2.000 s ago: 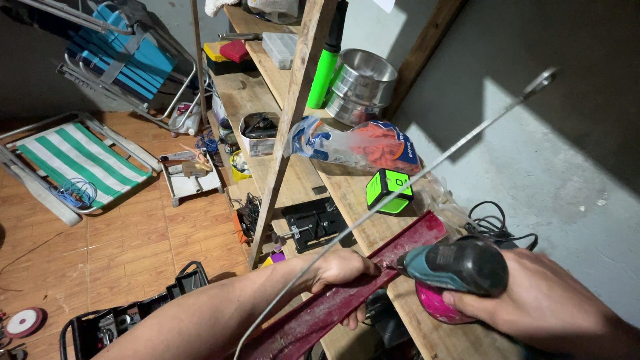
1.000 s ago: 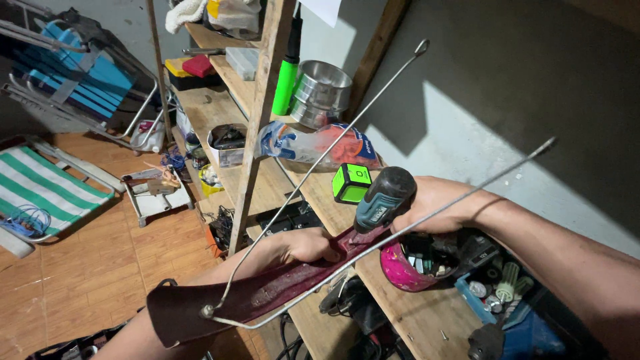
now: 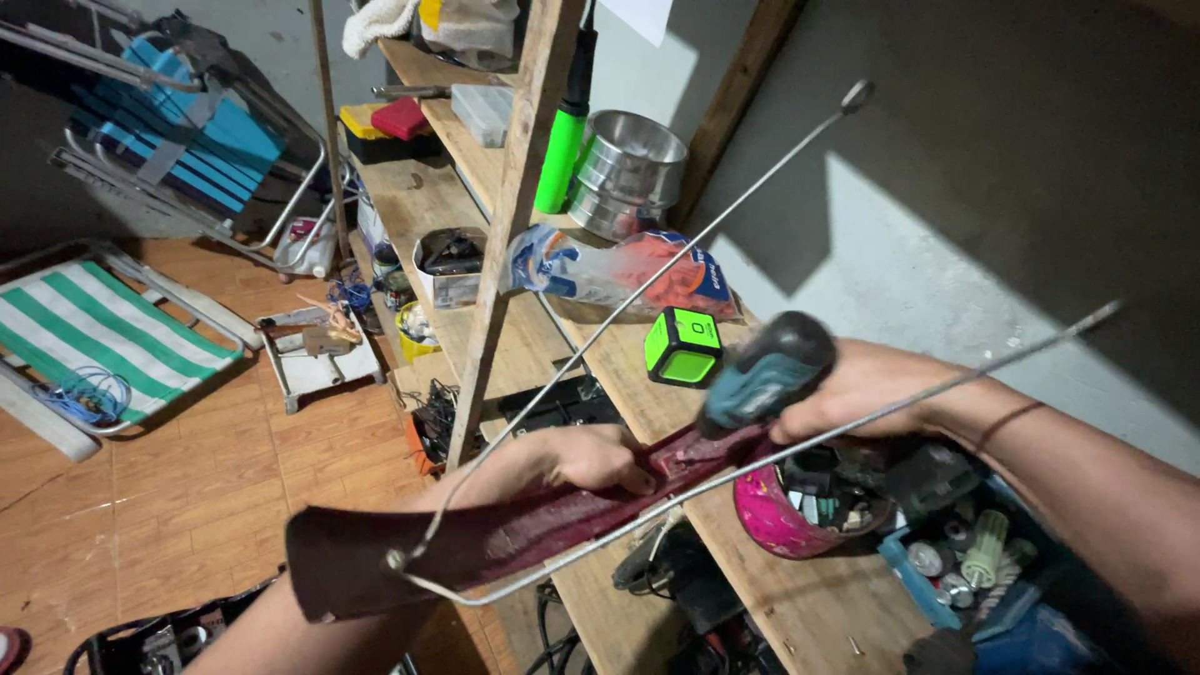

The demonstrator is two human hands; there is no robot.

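Note:
My left hand (image 3: 600, 457) is closed on a long dark-red curved panel (image 3: 525, 534), which resembles a mudguard, with its thumb over the upper face. Two thin metal stay rods (image 3: 656, 511) run from a fixing near the panel's lower left end and spread up to the right. My right hand (image 3: 834, 398) grips a teal and black power driver (image 3: 769, 375), its nose down at the panel's right part. The driver is blurred, and its tip is hidden. Close behind the panel stands a green and black cube (image 3: 682, 347).
Wooden shelves (image 3: 637, 403) hold a plastic bag (image 3: 647, 272), metal rings (image 3: 628, 173) and a green hand pump (image 3: 561, 159). A pink bowl (image 3: 783, 520) of small parts and a blue bin (image 3: 914, 572) sit under my right forearm. A wooden post (image 3: 511, 225) rises behind my left hand.
Since two seconds ago, the panel and its rods have swung round, bringing the panel's dark lower left end into view. My right hand has turned with the driver, uncovering the pink bowl. The left grip remains.

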